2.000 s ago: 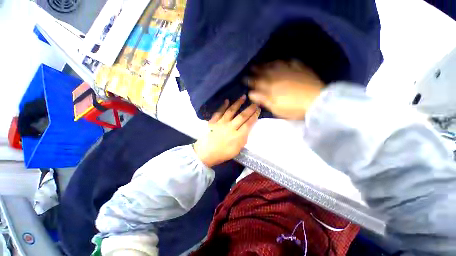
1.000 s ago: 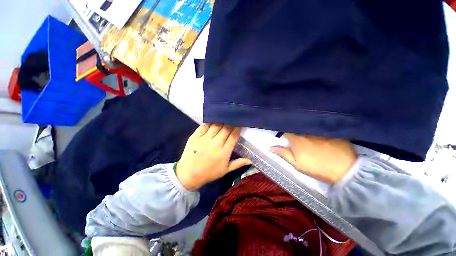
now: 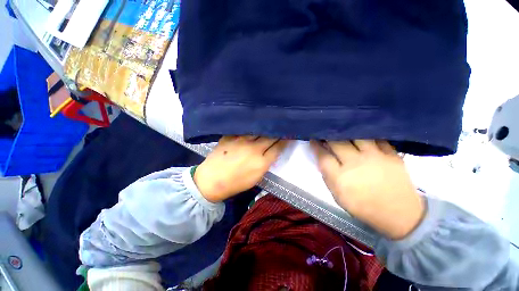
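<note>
A dark navy garment (image 3: 324, 74) lies spread over the white machine table, its stitched, folded edge facing me. My left hand (image 3: 239, 165) is at the left part of this edge, its fingertips hidden under the cloth. My right hand (image 3: 370, 182) is at the edge right of the middle, its fingertips also under the cloth. Whether the fingers pinch the edge cannot be told. A small dark tab sticks out at the garment's left side. The opening shows dark at the right end of the edge.
A measuring strip (image 3: 318, 208) runs along the table's front edge. Taped cardboard (image 3: 116, 62) lies at left. A blue crate (image 3: 42, 122) and a red frame (image 3: 94, 111) stand beyond the table at left. More navy cloth (image 3: 136, 148) hangs below. A white machine part (image 3: 506, 128) is at right.
Two seconds ago my right hand was in the garment's opening; the stitched edge now lies flat towards me. Since one second ago, the fingers of both hands have gone further under the edge.
</note>
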